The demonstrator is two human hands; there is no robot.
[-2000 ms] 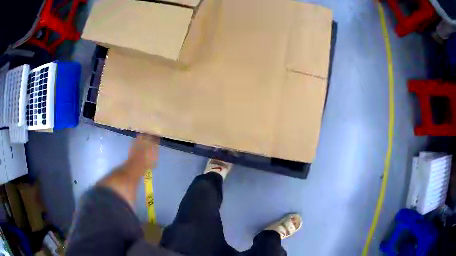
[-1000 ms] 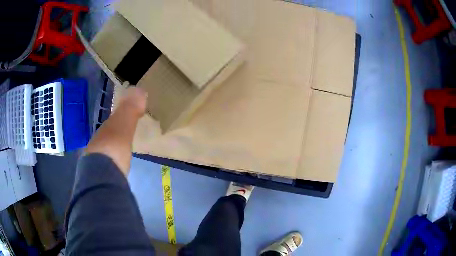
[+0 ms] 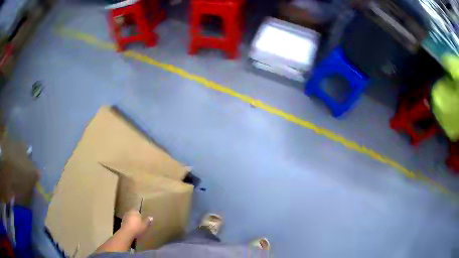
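Note:
An open brown shipping carton (image 3: 168, 209) is at the lower left, close in front of my body and over the cardboard sheet. My left hand (image 3: 133, 224) is closed on an edge of the carton's open side; its fingers are partly hidden. The flat brown cardboard sheet (image 3: 83, 186) lies on a black pallet (image 3: 192, 178), of which only small dark edges show. My right hand is not in view. The picture is somewhat blurred.
A yellow floor line (image 3: 241, 98) runs diagonally across the grey-blue floor. Beyond it stand red stools (image 3: 216, 25), a blue stool (image 3: 338, 83) and a white stack (image 3: 286, 45). Part of a person in bright yellow-green (image 3: 448, 98) shows at the right edge.
The view has swung round, so the pallet now lies lower left. My left hand, first near the pallet edge, took hold of the carton, which is now close to my body.

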